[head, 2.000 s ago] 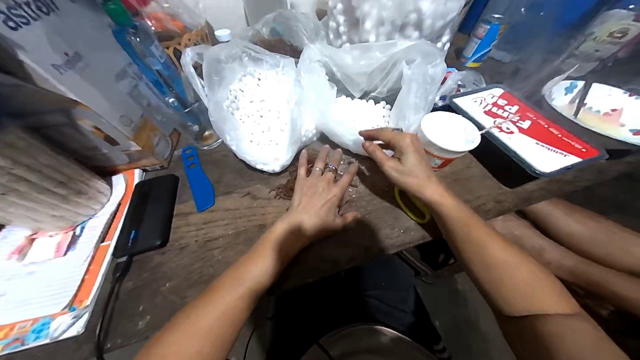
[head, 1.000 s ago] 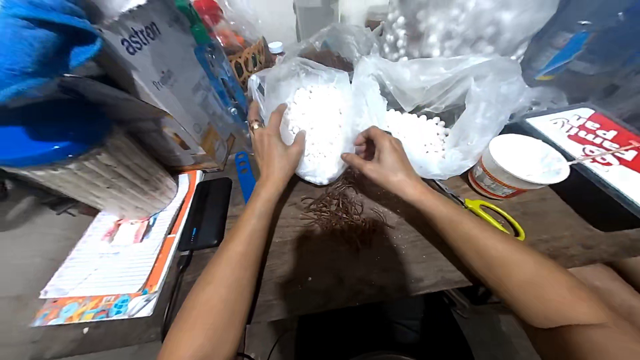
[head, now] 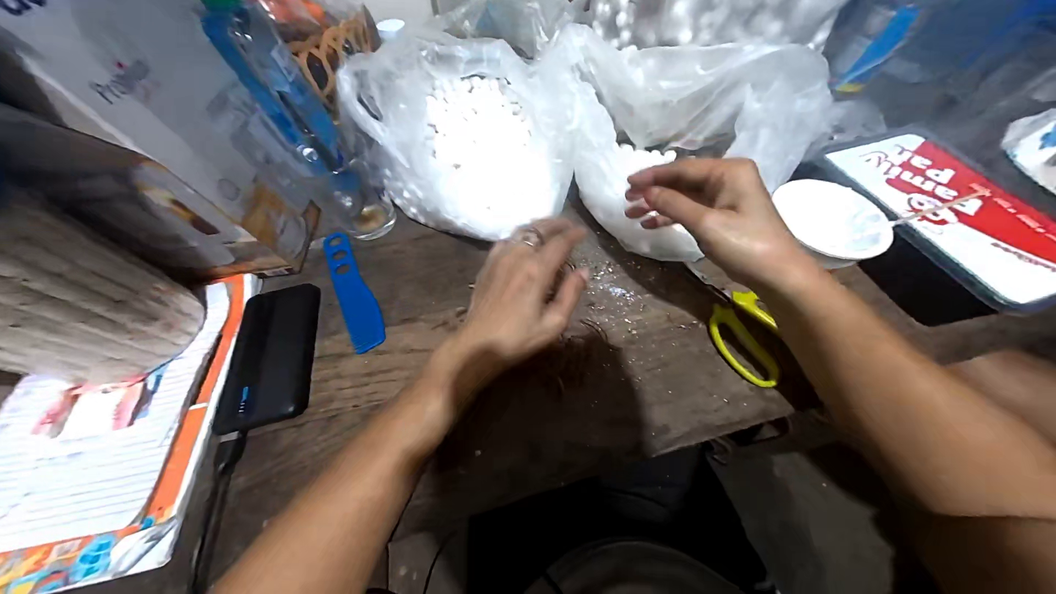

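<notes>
My left hand (head: pixel 528 289), with rings on a finger, is low over the wooden table, just in front of a plastic bag of small white balls (head: pixel 487 157). Thin brown strands (head: pixel 577 346) lie partly hidden beside and under it. My right hand (head: pixel 709 206) is raised in front of a second plastic bag of white balls (head: pixel 635 206), its fingers bent; whether they pinch something small cannot be told. Below the right wrist lie scissors with yellow handles (head: pixel 742 338). A white tub (head: pixel 833 219) with a thin stick stands right of that wrist.
A blue plastic strip (head: pixel 355 293), a black power bank (head: pixel 271 359) with a cable and a lined notebook (head: pixel 91 462) lie at left. Behind them are a carton (head: pixel 157 107) and a clear bottle (head: pixel 285 91). A lidded black container (head: pixel 949 214) is at right. Another person's bare leg shows at the right edge.
My left hand has moved from the side of the left bag down over the brown strands. My right hand has lifted away from between the bags.
</notes>
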